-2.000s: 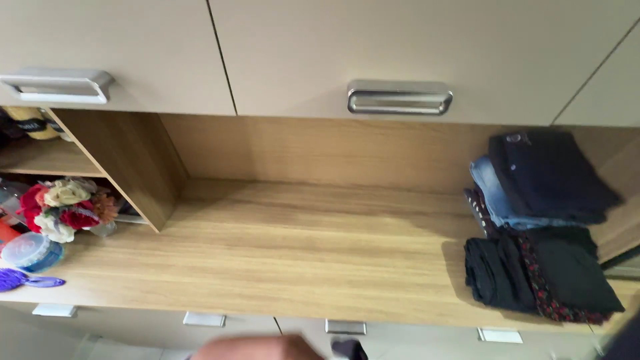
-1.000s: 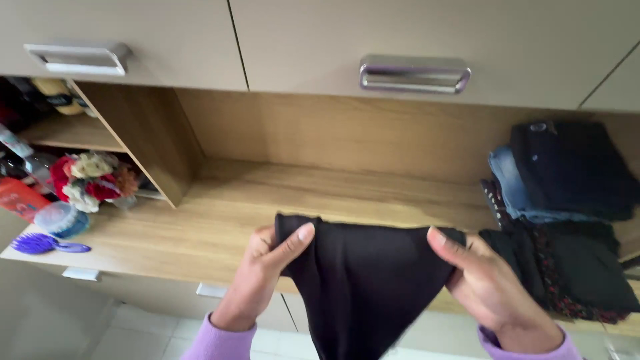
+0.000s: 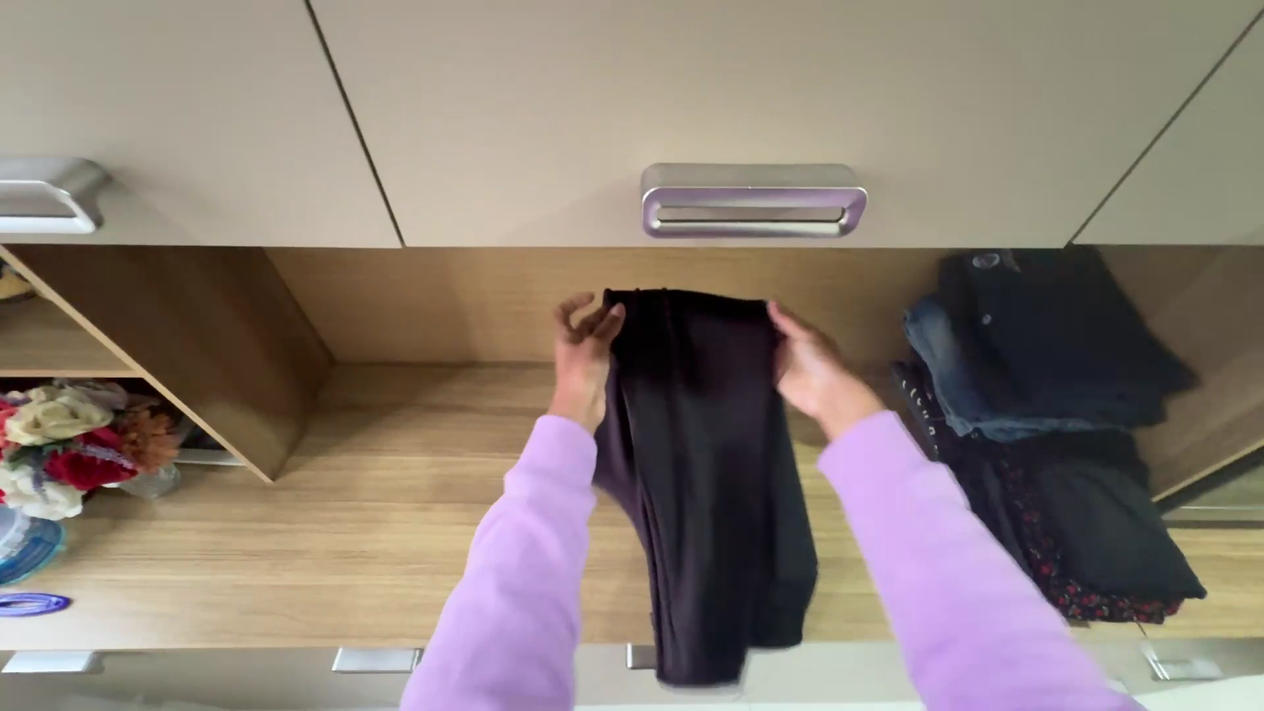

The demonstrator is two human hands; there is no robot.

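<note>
Black trousers [image 3: 706,474] hang lengthwise over the wooden shelf, their waist end toward the back panel and the legs reaching past the front edge. At the waist's left corner, my left hand [image 3: 585,351] pinches the cloth between thumb and fingers. My right hand [image 3: 815,365] grips the right corner. Lilac sleeves cover both forearms. Folded dark jeans [image 3: 1057,326] lie on lighter blue jeans [image 3: 938,370] to the right. Nearer the front edge are folded black garments [image 3: 1106,513] with a floral-patterned one [image 3: 1042,553] among them.
Overhead cupboard doors have metal handles [image 3: 753,202]. Left of the upright wooden divider [image 3: 197,336] stand artificial flowers [image 3: 74,434], a blue-tinted container [image 3: 25,545] and a purple item [image 3: 32,603]. Drawer handles [image 3: 377,660] line the front below the shelf.
Both hands have moved forward over the shelf with the black trousers, whose legs now hang longer in view. Two seconds ago only part of one hand showed at the bottom edge.
</note>
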